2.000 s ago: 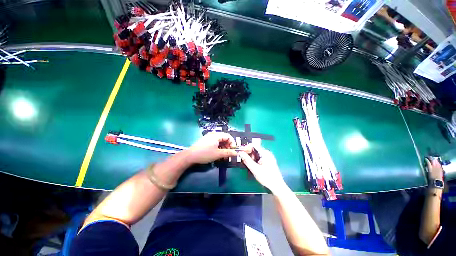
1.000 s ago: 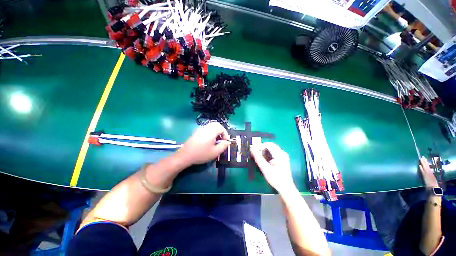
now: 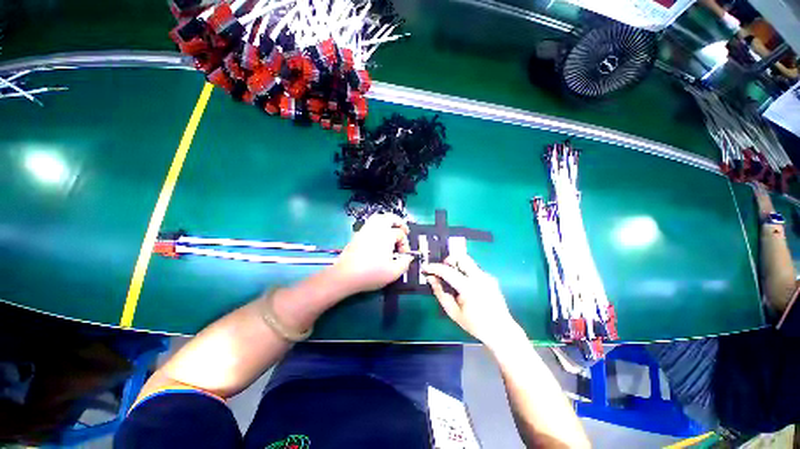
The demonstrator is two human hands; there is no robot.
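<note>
A wire harness lead (image 3: 250,252) lies across the green worktop, its red and black connector (image 3: 167,245) on the yellow line and its white wires running to my left hand (image 3: 379,254). My left hand pinches the wire end over the taped fixture (image 3: 439,230). My right hand (image 3: 463,289) is just right of it, thumb and finger together at the same spot. What sits between the fingertips is too small to tell. A loose pile of small black parts (image 3: 390,158) lies just beyond my hands.
A large harness pile (image 3: 289,74) stands behind left, against the metal rail (image 3: 491,111). A harness bundle (image 3: 572,254) lies to the right. A black fan (image 3: 608,61) and another bundle (image 3: 746,145) are behind right. Another person's arm (image 3: 776,254) is at the right edge.
My hands were apart one second ago and are now together over the fixture. The lead has shifted left since two seconds ago. The other person's arm has moved towards the back right.
</note>
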